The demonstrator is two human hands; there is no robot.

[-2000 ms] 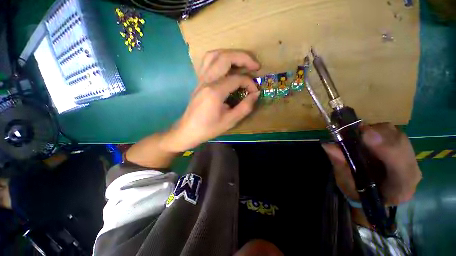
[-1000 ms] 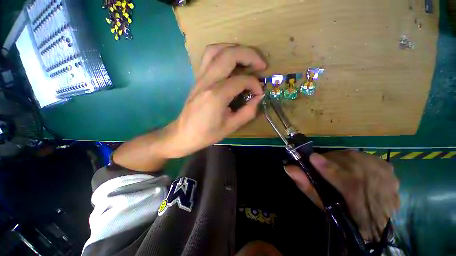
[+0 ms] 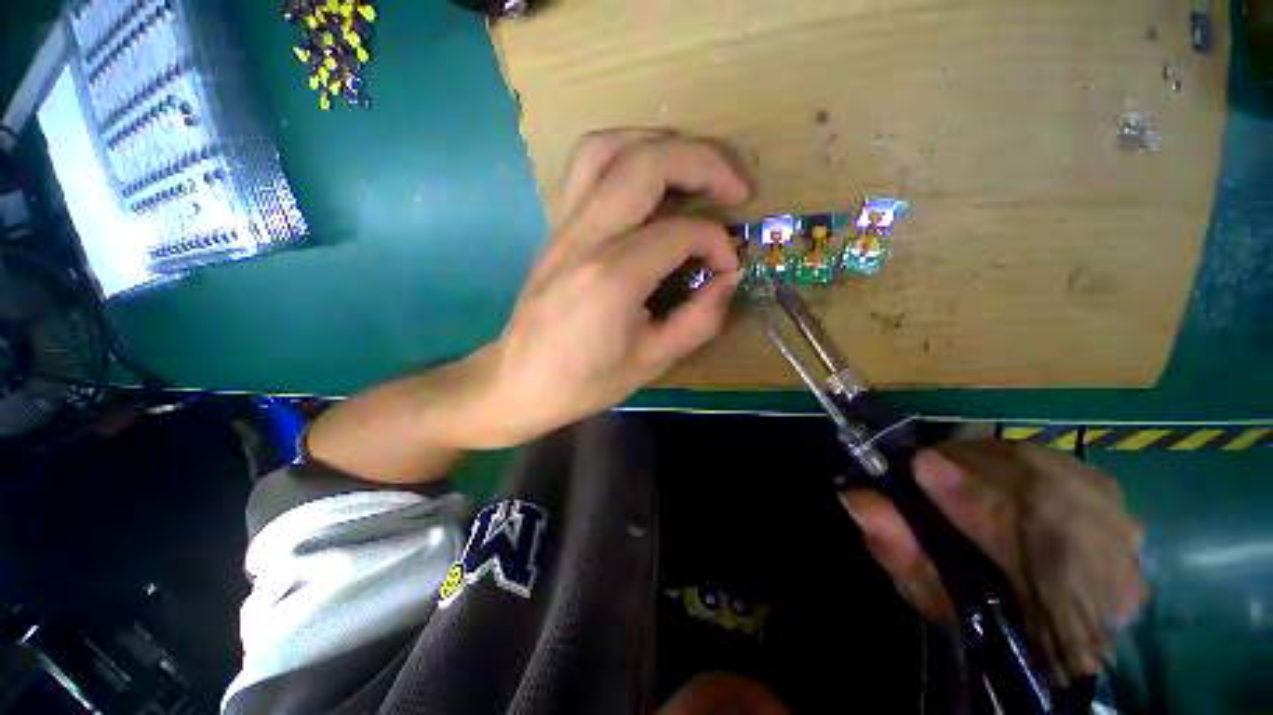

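A green circuit board strip (image 3: 817, 266) with several small orange, black and white parts lies on the tan cardboard mat (image 3: 977, 140). My left hand (image 3: 600, 279) pinches the strip's left end between thumb and forefinger; the fingers hide that end. My right hand (image 3: 1019, 538), partly blurred, is closed around the black handle of the soldering iron (image 3: 907, 482). The iron's metal tip and the thin tube beside it point up and left, at the strip's lower edge just right of my left fingertips. Whether the tip touches the board is unclear.
A pile of small yellow and black components (image 3: 331, 49) lies on the green bench at upper left. A component tray with dark rows (image 3: 175, 133) is left of it, over a white sheet (image 3: 77, 182). A round fan (image 3: 39, 342) is at the left edge. Solder bits (image 3: 1138, 130) speckle the mat.
Since two seconds ago, the iron has moved left and down from the strip's right end to near my left fingertips. In the last second it has shifted slightly right. My left hand keeps its pinch.
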